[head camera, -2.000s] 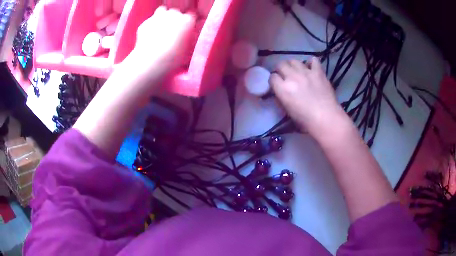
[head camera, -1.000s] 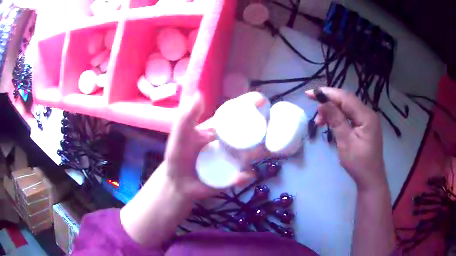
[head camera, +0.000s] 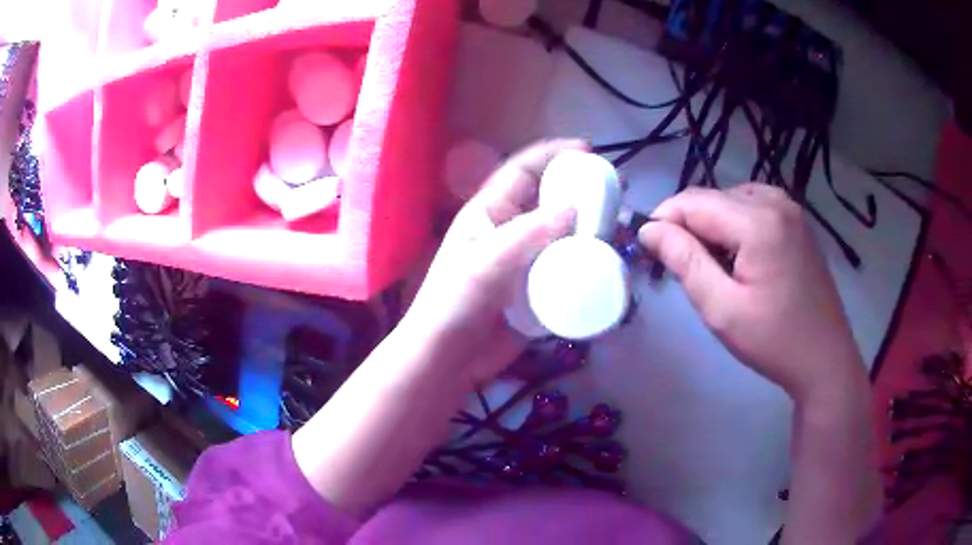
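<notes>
My left hand (head camera: 496, 240) holds several round white units (head camera: 579, 287) in front of the white board. One unit is upright above another, and part of a further one shows behind them. My right hand (head camera: 746, 266) pinches a small dark cable plug (head camera: 640, 224) at the right side of the upper unit. Whether the plug is inside the unit cannot be told. The pink-red divided tray (head camera: 389, 138) is at the upper left, with more round units (head camera: 301, 147) in its cells.
A dark multi-port block (head camera: 751, 53) with many black cables stands at the back right. Glossy dark round pieces (head camera: 549, 407) lie below my hands. A blue box (head camera: 256, 367) with red lit digits is at left, cartons (head camera: 73, 426) lower left, cable bundles (head camera: 938, 415) at right.
My left hand has moved right with the white units and turned them. My right hand has brought the plug against them. Earlier, my left hand was in the tray. The tray now appears further left.
</notes>
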